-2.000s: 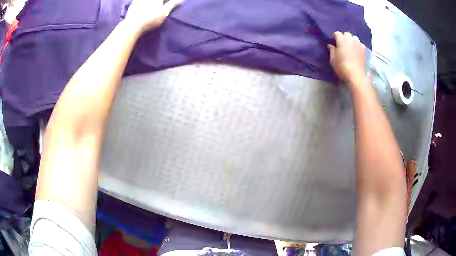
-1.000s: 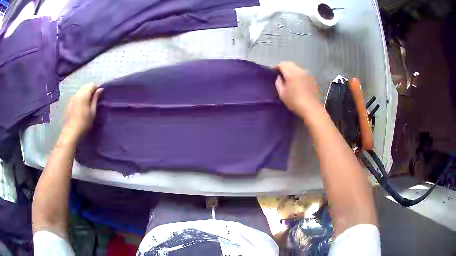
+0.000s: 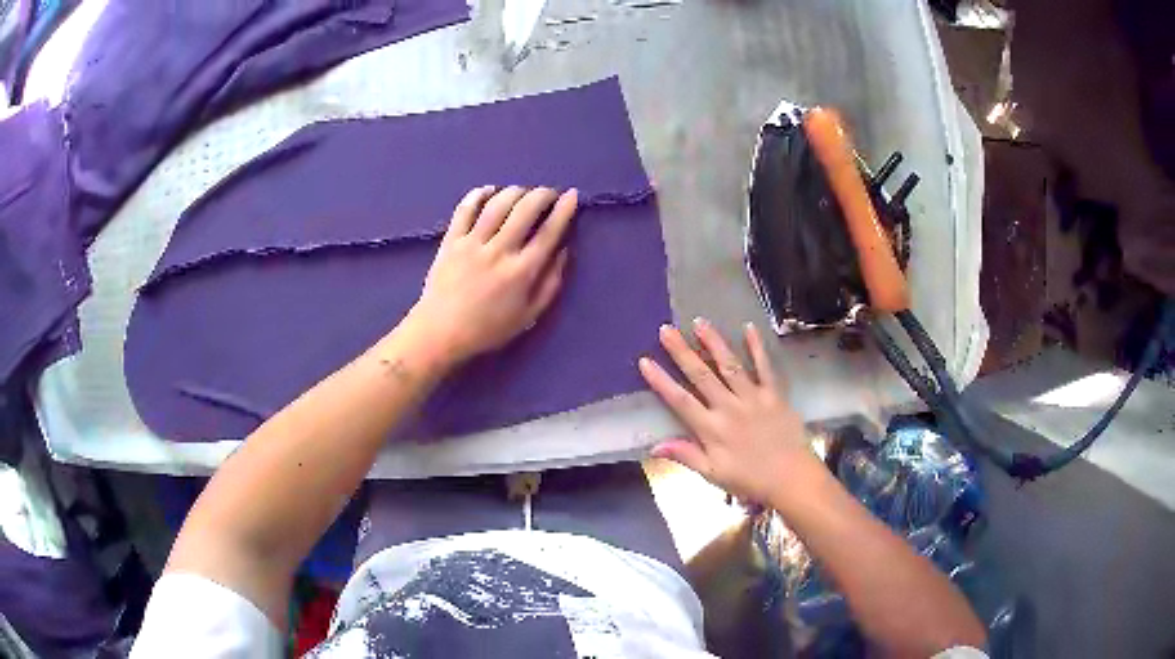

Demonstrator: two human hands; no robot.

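A purple sleeve panel [image 3: 541, 348] lies flat on the ironing table, its straight end to the right and its curved end to the left. A raised seam [image 3: 322, 245] runs lengthwise across it. My left hand [image 3: 496, 270] lies on the panel with its fingertips at the seam, hiding part of it. My right hand [image 3: 722, 399] is spread open beside the panel's lower right corner, holding nothing. The steam iron [image 3: 805, 225] rests on the table to the right of the panel, its orange handle along the top.
A rumpled stack of purple panels [image 3: 168, 90] lies at the far left. The pale ironing table [image 3: 702, 155] has a rounded near edge. The iron's dark hose [image 3: 960, 412] runs off to the right. Clear bluish plastic [image 3: 921, 489] is below right.
The panel has been laid flat with its seam ridge up. My left hand has moved right onto the seam. My right hand has let go and moved down near the table's edge.
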